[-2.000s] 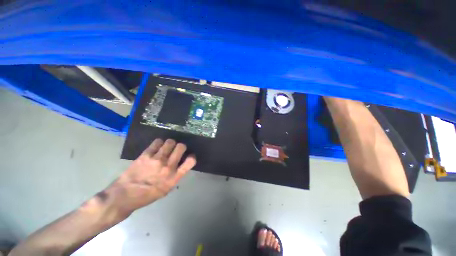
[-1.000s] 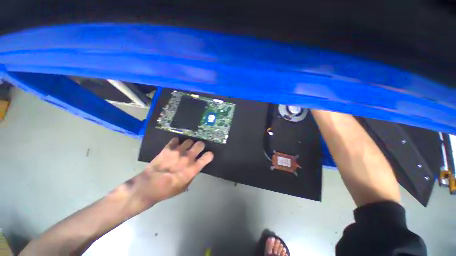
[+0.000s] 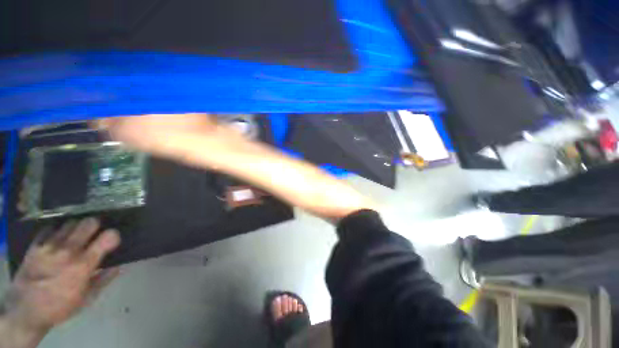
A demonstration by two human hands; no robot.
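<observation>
A green motherboard (image 3: 119, 178) with a dark rectangular area lies on a black foam mat (image 3: 183, 231) on a shelf. The copper-coloured square of a heatsink (image 3: 242, 196) lies at the mat's right part. A round fan (image 3: 242, 125) shows partly behind my right forearm. My left hand (image 3: 64, 262) is blurred at the mat's front edge, fingers apart, just below the motherboard. My right hand (image 3: 132, 132) is blurred at the back of the mat, behind the motherboard; its fingertips are hidden near the blue shelf edge, so its grip cannot be told.
A blue shelf beam (image 3: 203, 88) runs above the mat. More dark mats (image 3: 349, 146) and a white part (image 3: 422, 136) with an orange-yellow piece lie to the right. A person's dark-trousered legs (image 3: 556, 228) and a beige stool (image 3: 543, 299) are at the right.
The view has swung right, so the mat appears further left. My right arm has moved left across the mat from its right side. My left hand remains by the front edge.
</observation>
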